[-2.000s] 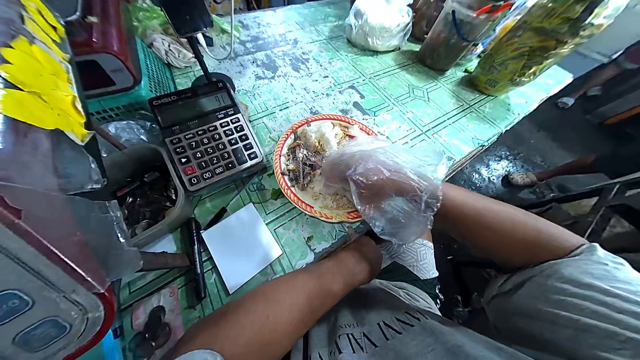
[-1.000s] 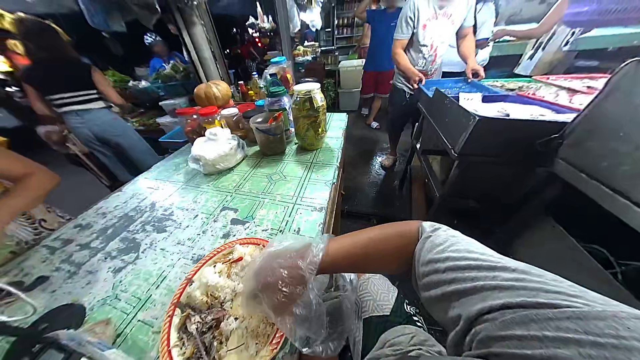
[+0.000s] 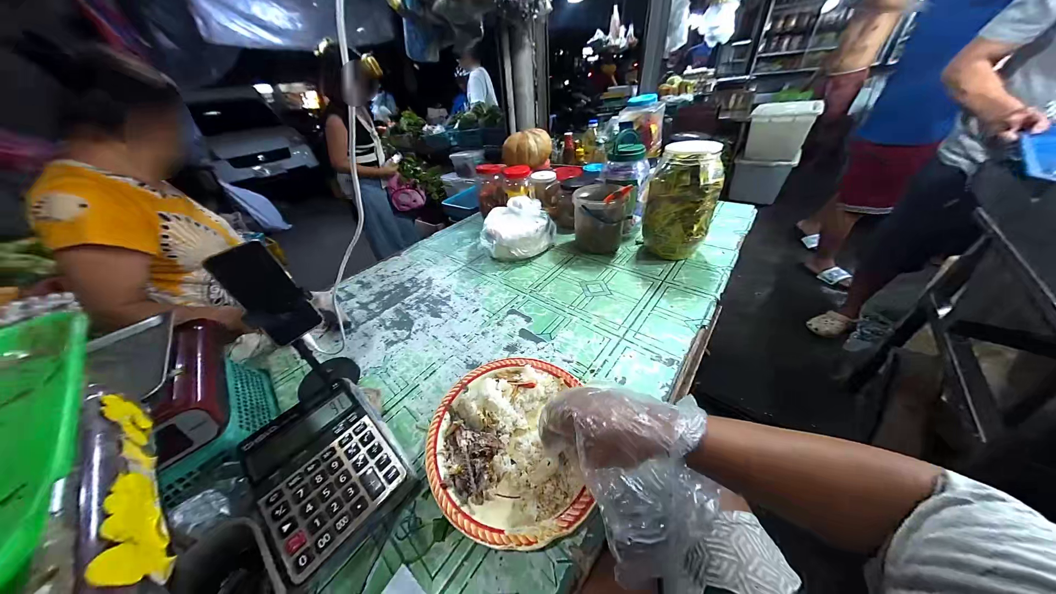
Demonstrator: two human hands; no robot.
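Observation:
My right hand (image 3: 606, 425), inside a clear plastic bag, has its fingertips down in the rice (image 3: 503, 404) on the right side of a red-rimmed plate (image 3: 450, 524). Dark shredded food (image 3: 472, 462) and a pale liquid lie beside the rice. Whether the fingers pinch any food cannot be made out through the plastic. The plate rests near the edge of a green patterned table (image 3: 528, 313). A patterned white cloth or paper (image 3: 742, 553) shows below my right wrist. My left hand is not visible.
A desktop calculator (image 3: 330, 487) and a phone on a stand (image 3: 264, 289) are left of the plate. Farther back are a tied white bag (image 3: 518, 229), a bucket (image 3: 598, 219) and a large jar (image 3: 683, 198). A person (image 3: 132, 214) sits across at left; others stand at right.
The view has swung up, then left. My right hand in the plastic bag stays at the plate's right side throughout. My left forearm, visible two seconds ago, is out of sight.

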